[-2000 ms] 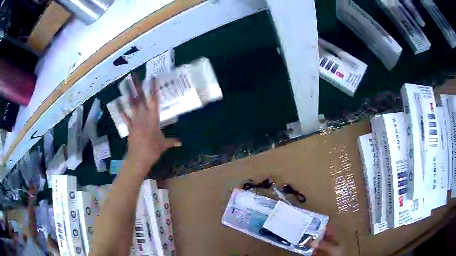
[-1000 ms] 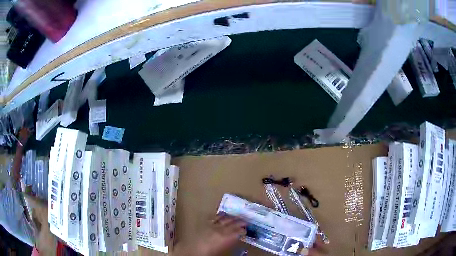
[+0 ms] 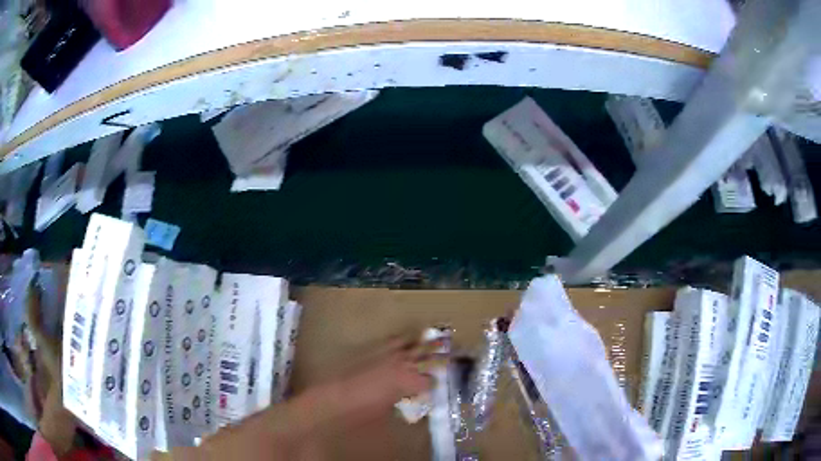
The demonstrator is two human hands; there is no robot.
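Observation:
My left hand reaches in from the lower left, blurred, its fingertips at the top of a slim white stick. Whether it grips the stick cannot be told. A small dark piece and a crumpled whitish piece lie beside it. Clear, shiny narrow bags lie just to the right. A long white tray, seemingly plain side showing, stands slanted over the cardboard and partly hides another clear strip. My right hand is not in view.
White retail boxes stand in rows at left and right. Behind, the green belt carries loose boxes, papers and a blue card. A white post slants down at right. Another person's arm is far left.
The filled tray is no longer lying flat under my hands; a long white tray now slants at right. My left hand is on the slim items. My right fingers have left view. Belt items appear further left.

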